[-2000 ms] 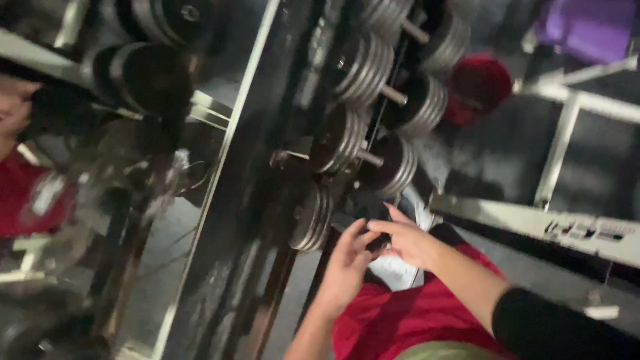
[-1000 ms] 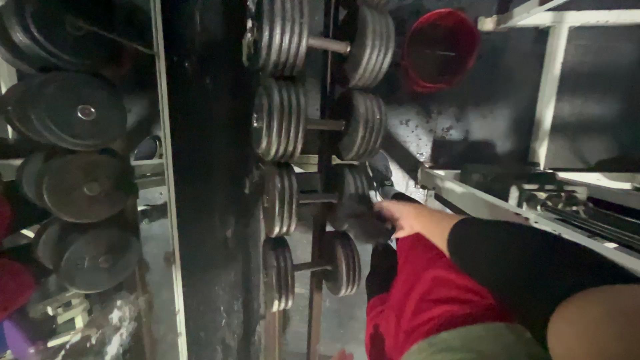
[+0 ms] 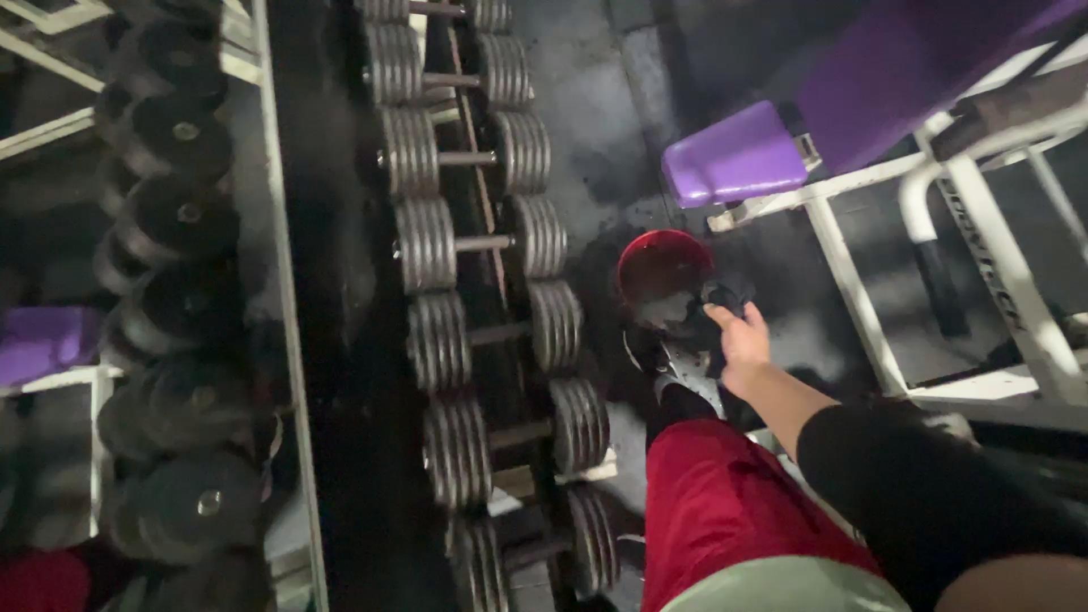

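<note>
My right hand (image 3: pixel 745 344), at the end of a black-sleeved arm, is closed around a dark cloth (image 3: pixel 699 327) that hangs over the near rim of a red bucket (image 3: pixel 627 276). The cloth is blurred, so its exact kind is hard to tell. Dark water or shadow fills the bucket, which stands on the floor. My left hand is out of the frame. Left of the bucket, a long row of metal dumbbells (image 3: pixel 524 238) lies on a rack, their plates grey and their handles bare.
A mirror (image 3: pixel 285 255) on the left reflects the dumbbells and a purple pad. At right stands a white-framed machine (image 3: pixel 850 289) with a purple padded seat (image 3: pixel 735 157). My shoe (image 3: pixel 648 350) is just below the bucket, beside the rack.
Two seconds ago both hands were together near the rack; the left has since left the view. My right hand has moved from beside the dumbbells to the red bucket. The view has shifted along the rack.
</note>
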